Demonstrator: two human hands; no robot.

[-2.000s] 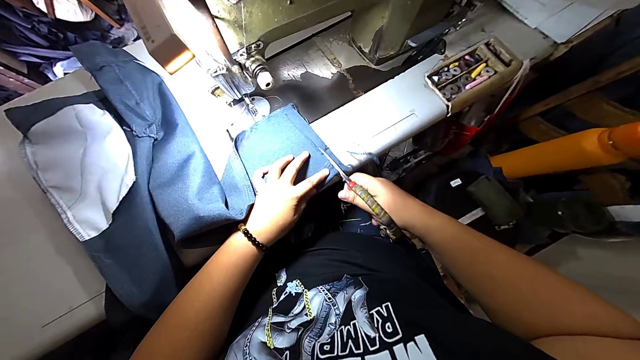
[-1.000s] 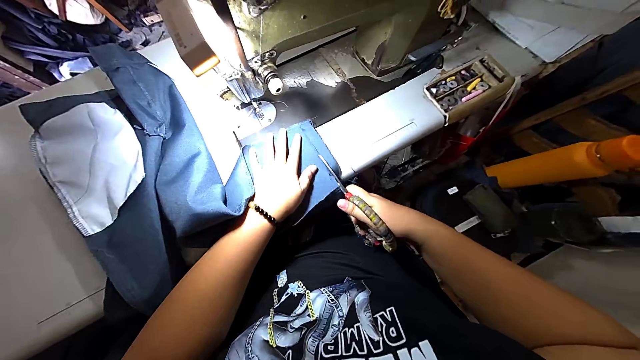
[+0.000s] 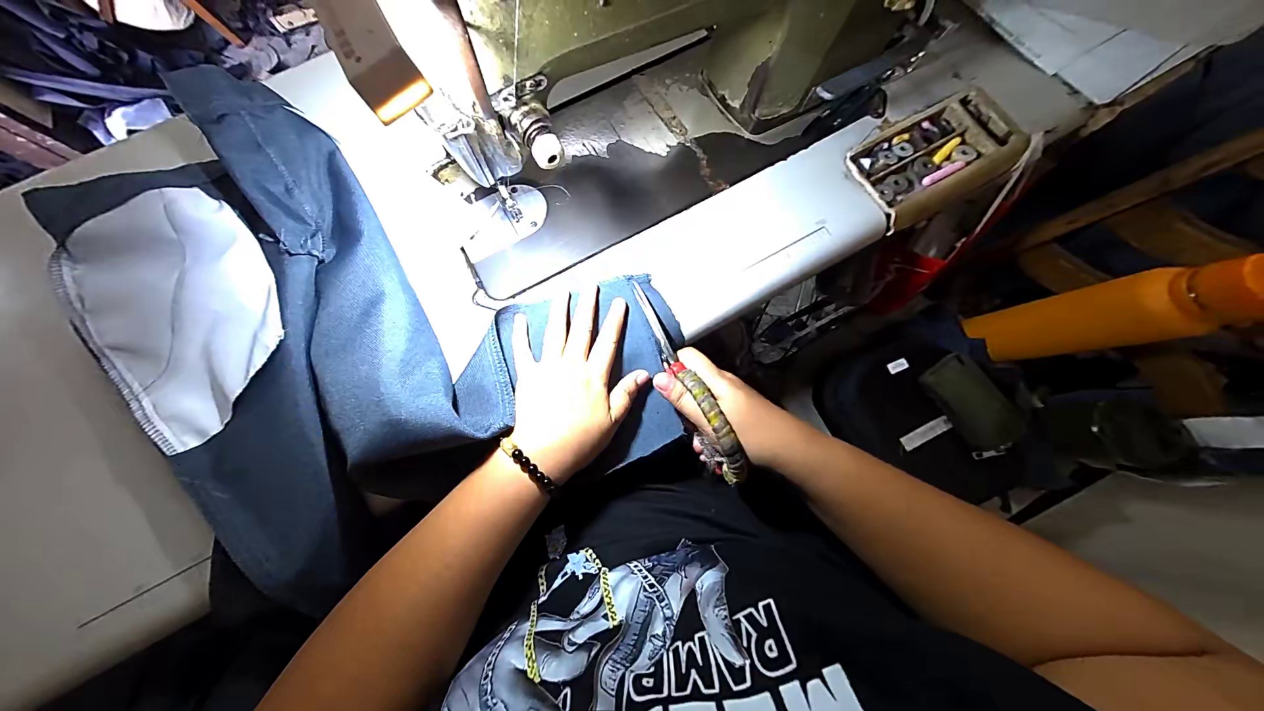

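My left hand (image 3: 573, 400) lies flat with spread fingers on the blue fabric garment (image 3: 380, 326), pressing its end near the table's front edge. In my right hand (image 3: 721, 405) is a pair of scissors (image 3: 657, 326) with wrapped handles; its blades lie over the fabric just right of my left hand, pointing away from me. Whether the blades are parted cannot be told. A white pocket lining (image 3: 178, 306) shows on the garment's left part. Beyond my hands, the sewing machine's needle and presser foot (image 3: 512, 202) stand over the metal plate, with no fabric beneath.
The green sewing machine body (image 3: 780, 59) spans the back. A wooden tray (image 3: 904, 212) of bobbins sits on the right of the white sewing table (image 3: 780, 247). An orange cylindrical object (image 3: 1106, 311) and dark bags (image 3: 918, 415) are at the right. Cloth is heaped at the upper left.
The fabric's end and both hands now sit lower, farther from the needle. My left fingers, bent closer together two seconds ago, are spread flat. The scissors remain in my right hand.
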